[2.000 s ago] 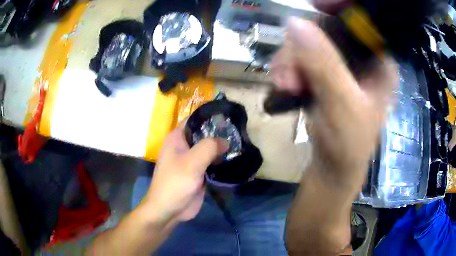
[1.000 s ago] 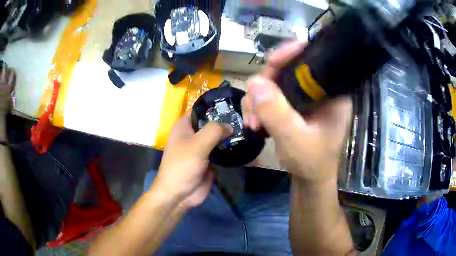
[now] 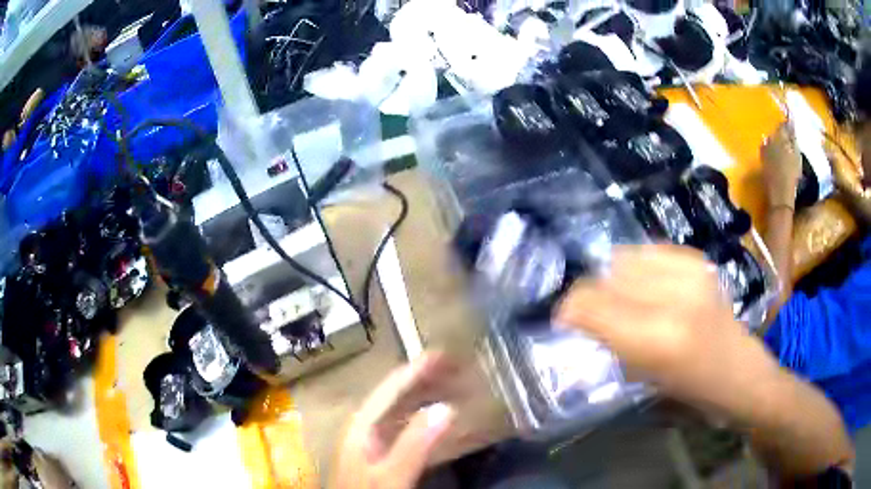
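A black camera housing (image 3: 523, 260), blurred, is over the stack of clear blister trays (image 3: 563, 377) right of centre, with its pale inside facing up. My right hand (image 3: 669, 320) is blurred; its fingertips hold the housing at its right edge. My left hand (image 3: 399, 435) is at the bottom centre, empty, fingers apart, partly cut off by the lower edge. The electric screwdriver (image 3: 205, 277) hangs at the left, tip down, with no hand on it.
Two open housings (image 3: 172, 396) (image 3: 212, 358) stand on the bench at left, beside the screw feeder (image 3: 296, 310) and its black cord (image 3: 277, 244). Several filled housings (image 3: 649, 148) lie at the upper right. White shells (image 3: 449, 48) lie at the back. Another person's arm (image 3: 781, 201) is at right.
The view has swung right. My right hand has let go of the screwdriver and now holds a housing over the trays. My left hand has released the housing it held.
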